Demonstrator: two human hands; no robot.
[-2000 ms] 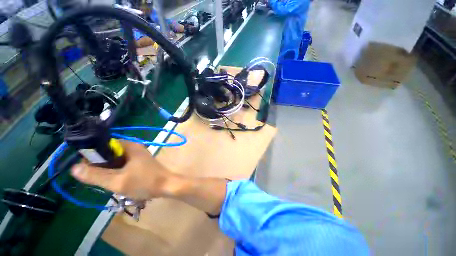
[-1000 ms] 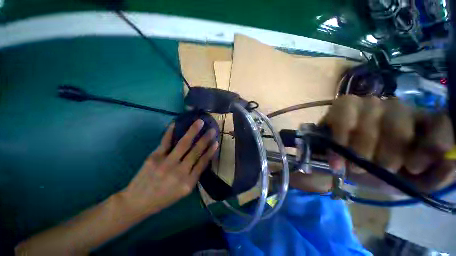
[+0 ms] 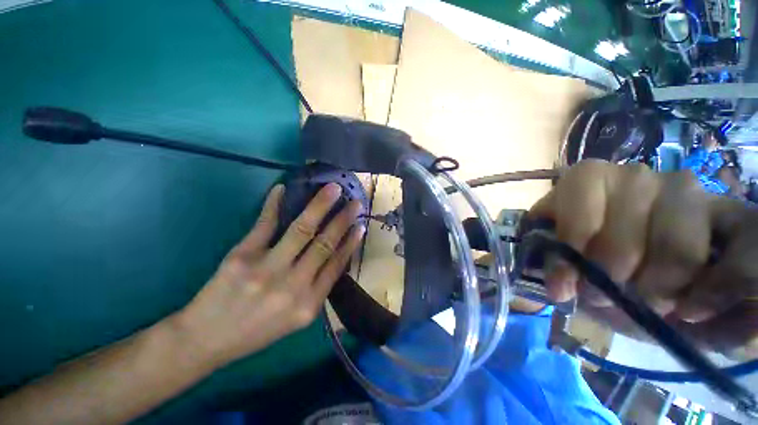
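A black headset with two clear-silver headband hoops (image 3: 470,274) lies in front of me. My left hand (image 3: 287,253) is spread over its round black earcup (image 3: 339,178) and holds it. My right hand (image 3: 640,249) is closed around the handheld screwdriver, whose grip is mostly hidden by the fingers. The driver's metal nozzle head (image 3: 391,220) reaches past the hoops to the edge of the earcup; I cannot tell if the tip touches. A thin black boom with a thick end (image 3: 58,126) sticks out to the left.
Tan cardboard (image 3: 474,91) lies under the work on the green mat (image 3: 150,216). Another black headset (image 3: 611,129) rests at the upper right. A blue hose (image 3: 640,370) and a black hose (image 3: 644,315) run from the driver. A white rail (image 3: 499,41) edges the green conveyor behind.
My right hand has brought the driver from over the conveyor to the headset. My left hand has come into view on the earcup. Over the last second the view has shifted slightly; both grips stay.
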